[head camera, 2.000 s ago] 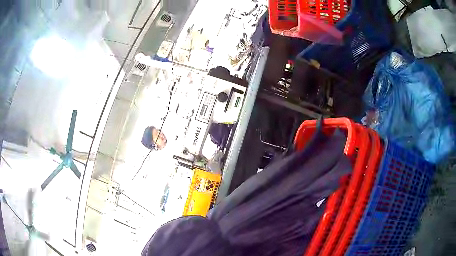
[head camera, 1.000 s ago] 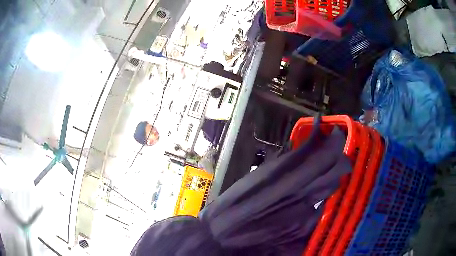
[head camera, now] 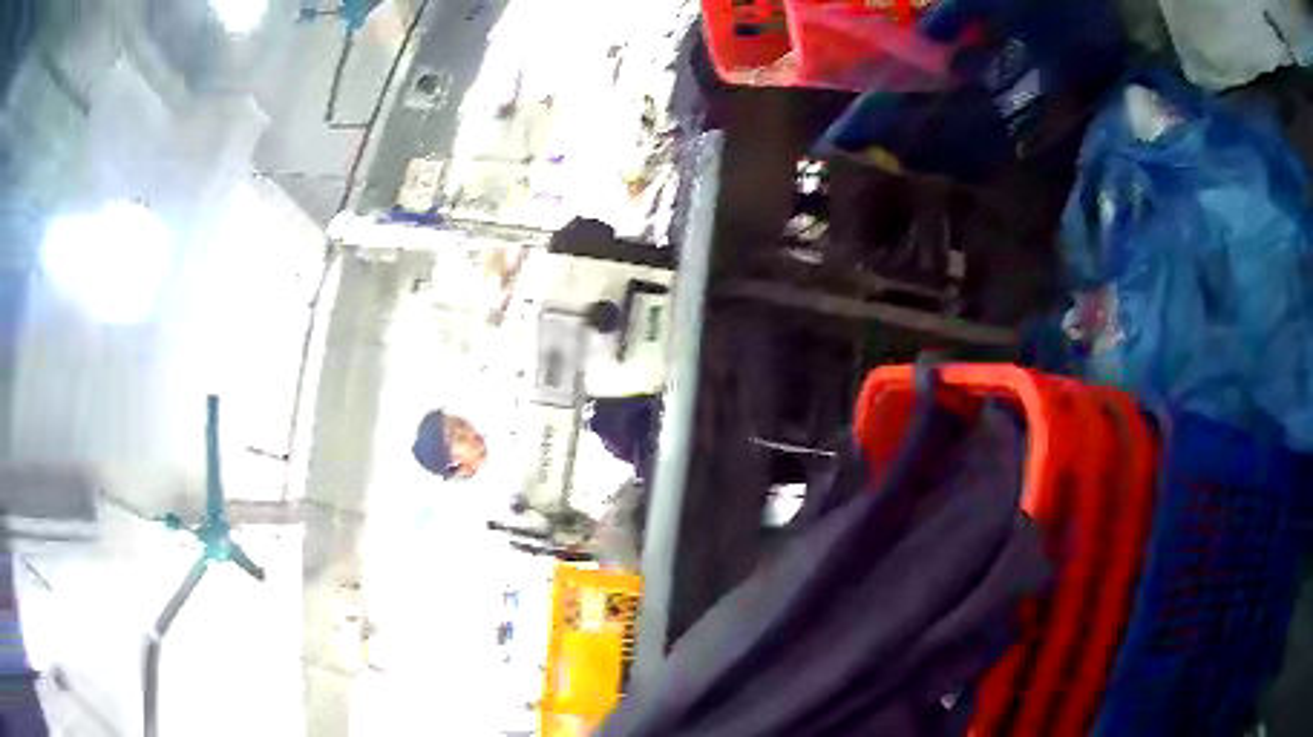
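Neither of my hands is in view. Nearest in front of me, a stack of red plastic crates (head camera: 1090, 533) stands against a blue lattice crate (head camera: 1221, 562) at the lower right. A long dark purple fabric (head camera: 864, 576) hangs over the rim of the red crates and runs down to the lower edge of the view; whether it is a work piece or a garment I cannot tell. The view is tilted sideways and blurred.
A bench edge (head camera: 688, 374) runs beside the crates, with a sewing machine (head camera: 555, 432) and a yellow crate (head camera: 590, 648). A person (head camera: 451, 444) is behind it. A blue plastic bag (head camera: 1202, 245) lies at right. Another red crate (head camera: 850, 41) is at the top. A ceiling fan (head camera: 213, 536) is at left.
The view has shifted and blurred, and the near crates sit slightly further right. The rounded dark shape at the bottom has left the picture. No hand has appeared.
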